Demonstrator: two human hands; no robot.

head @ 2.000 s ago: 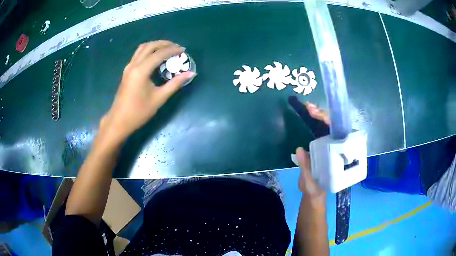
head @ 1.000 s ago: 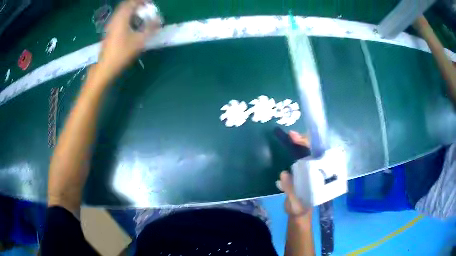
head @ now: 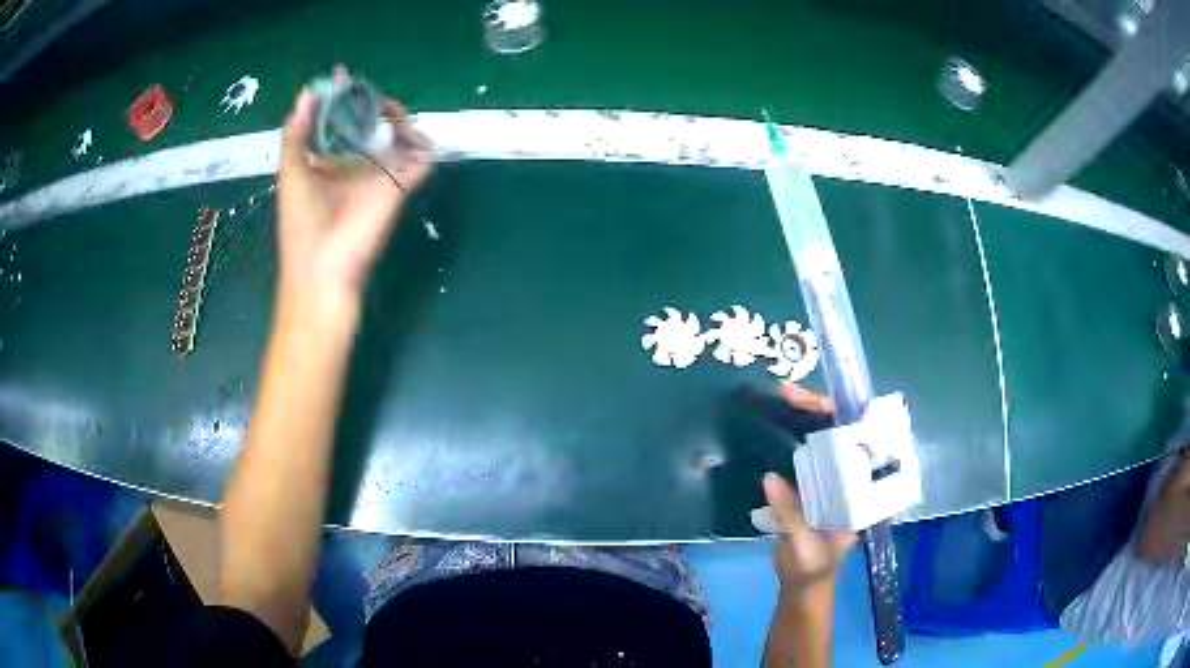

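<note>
My left hand (head: 342, 196) holds a clear fan housing (head: 346, 115) with a thin dark wire, above the worn white strip; no white wheel shows in it. My right hand (head: 805, 522) holds the dispensing gun (head: 859, 467) by its black handle. Its clear barrel (head: 826, 274) points away from me, and the green tip (head: 773, 133) is over the white strip. Three white fan wheels (head: 737, 337) lie in a row on the green bench, left of the barrel. The right one shows a dark ring.
A strip of small coils (head: 195, 281) with thin wires lies at left. Beyond the white strip (head: 587, 135) are a pink cup (head: 150, 112), a housing with a white wheel (head: 513, 24) and another housing (head: 962, 84). A grey bar (head: 1090, 118) reaches in at upper right; a person's arm (head: 1165, 516) shows at right.
My left hand first moved the housing with its wheel to the far belt; now it holds a housing without a visible wheel. The pink cup and belt items have shifted right. The gun remains held.
</note>
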